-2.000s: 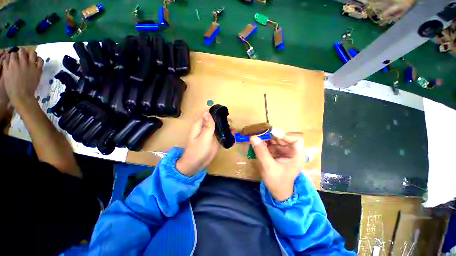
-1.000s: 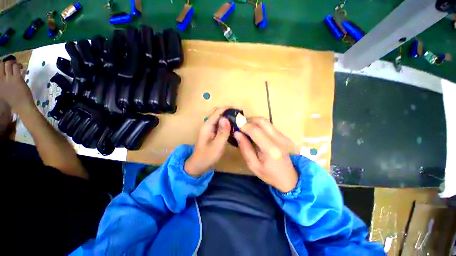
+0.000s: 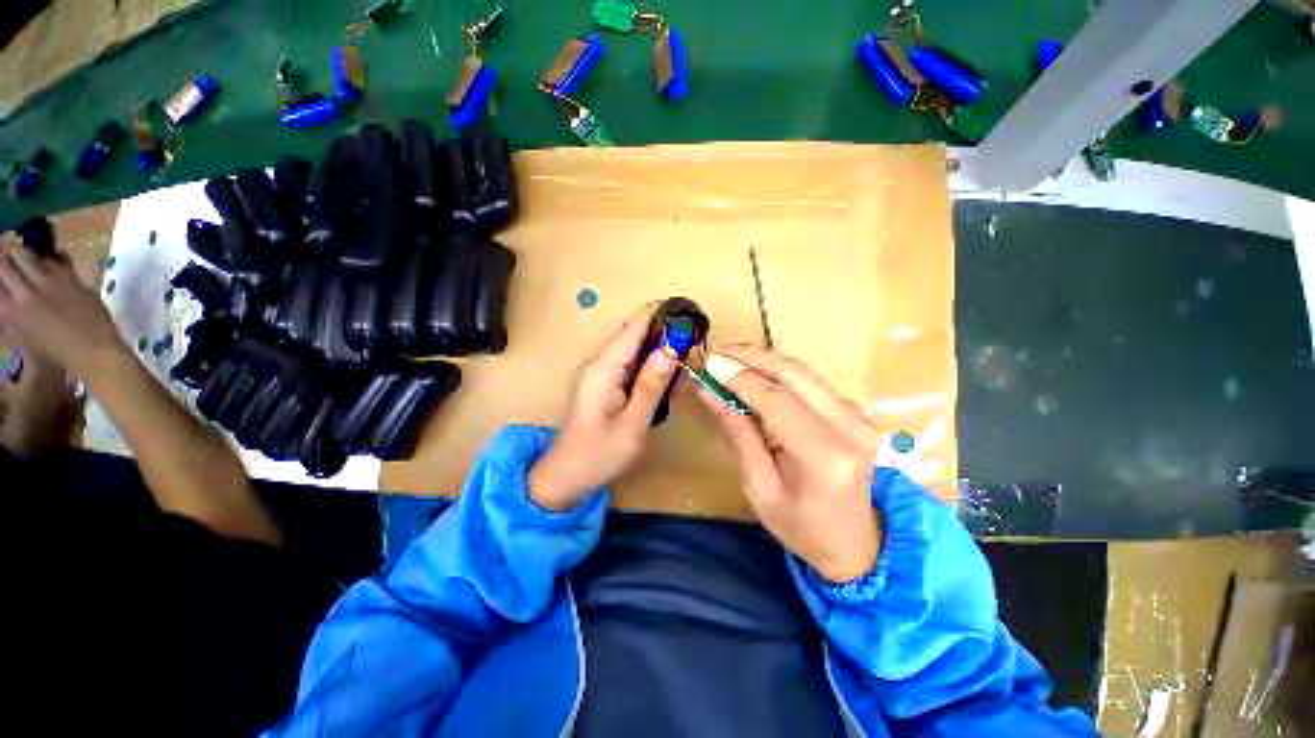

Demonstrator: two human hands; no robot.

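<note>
My left hand [image 3: 603, 418] holds a black plastic housing [image 3: 672, 313] upright over the cardboard mat [image 3: 635, 216]. The blue end of a battery [image 3: 679, 338] shows inside the housing's open end, with my left thumb at it. My right hand [image 3: 811, 454] holds a small green circuit board [image 3: 717, 388] between thumb and fingers, just right of the housing. Thin wires show between the board and the battery. A small white part [image 3: 724, 369] is at my right fingertips. My fingers hide most of the housing's lower part.
Many black shells [image 3: 353, 296] are stacked at left. A thin dark tool [image 3: 760, 296] lies on the mat beyond my right hand. The green conveyor belt [image 3: 779, 87] carries battery sets. A grey post [image 3: 1096, 94] stands at right. Another person's arm [image 3: 152, 418] is at far left.
The battery, held beside the housing two seconds ago, now sits in its open end. The green board has come into view in my right fingers. Belt parts have shifted left in view.
</note>
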